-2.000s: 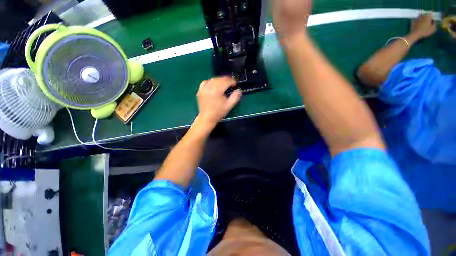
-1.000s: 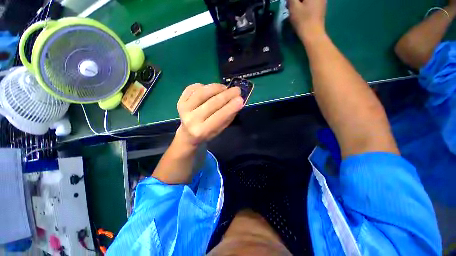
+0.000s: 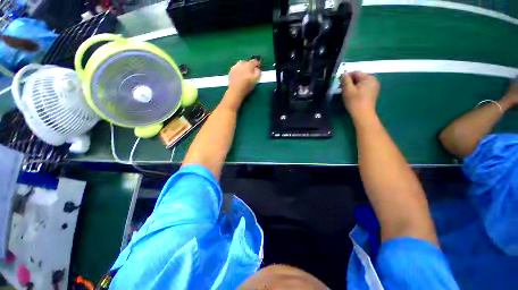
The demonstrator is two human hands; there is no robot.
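The toggle press fixture [image 3: 309, 51] stands upright in front of me. Its black base plate [image 3: 301, 122] is nearest me, and no watch module can be made out on it. My left hand [image 3: 245, 78] is on the green surface left of the fixture, its fingertips closed on a small dark watch module [image 3: 256, 58]. My right hand [image 3: 361, 92] is just right of the fixture, fingers curled near the white line. Whether it holds anything cannot be told. The toggle handle is not visible.
A green-yellow fan [image 3: 136, 88] and a white fan [image 3: 57, 102] stand at left, with a wooden-coloured block [image 3: 177, 131] beside them. Another dark module [image 3: 183, 69] lies behind the green fan. A black parts tray [image 3: 218, 16] is beyond. A neighbour's arm [image 3: 474, 127] is at right.
My left hand has moved from the bench's front edge, where it held a module, forward beyond the base plate's left side. My right hand stays right of the fixture. The view has shifted.
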